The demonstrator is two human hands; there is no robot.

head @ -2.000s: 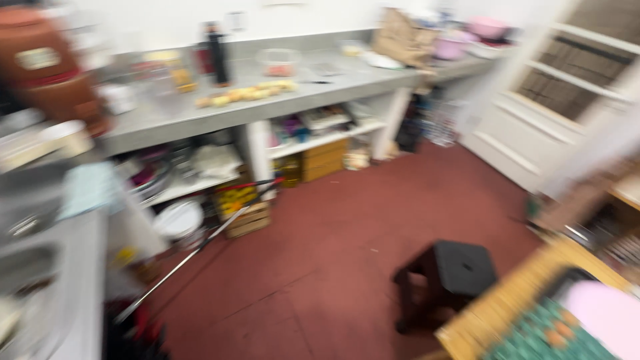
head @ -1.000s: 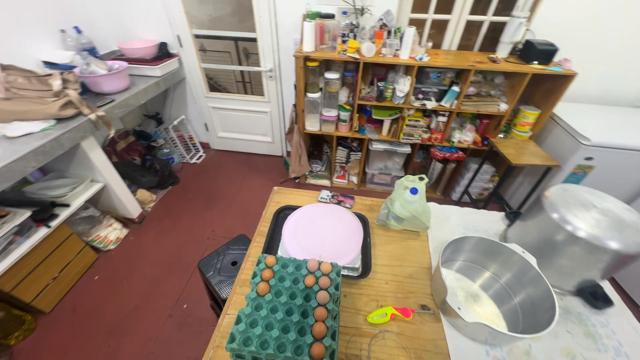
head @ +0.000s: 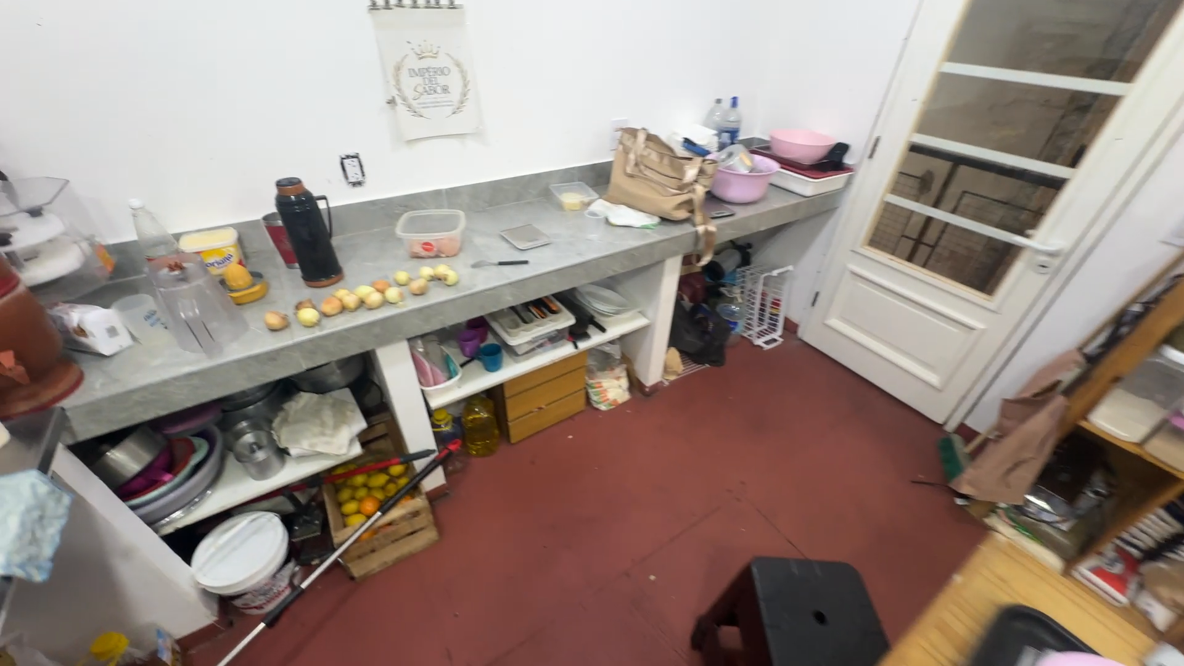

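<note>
Neither my left hand nor my right hand is in the picture. Along the wall runs a grey stone counter (head: 546, 277). On it a row of onions (head: 374, 298) lies near the front edge, with a black thermos (head: 307, 236) behind. A clear plastic container (head: 431, 233) holds something pinkish. To its right are a flat square kitchen scale (head: 525, 237) and a fork (head: 500, 264) with a dark handle. A beige bag (head: 652, 180) stands farther right, beside a lilac plastic basin (head: 743, 180) with things in it.
A black stool (head: 805, 610) stands on the red floor by a wooden table's corner (head: 962, 601). A long red-and-silver pole (head: 347, 546) leans across a wooden crate of citrus fruit (head: 384, 546). A lidded white bucket (head: 242, 552) sits beside it. A white door (head: 888, 342) is at the right.
The view has swung widely, from the counter to the table and shelves, then back to the counter. No handling of objects shows.
</note>
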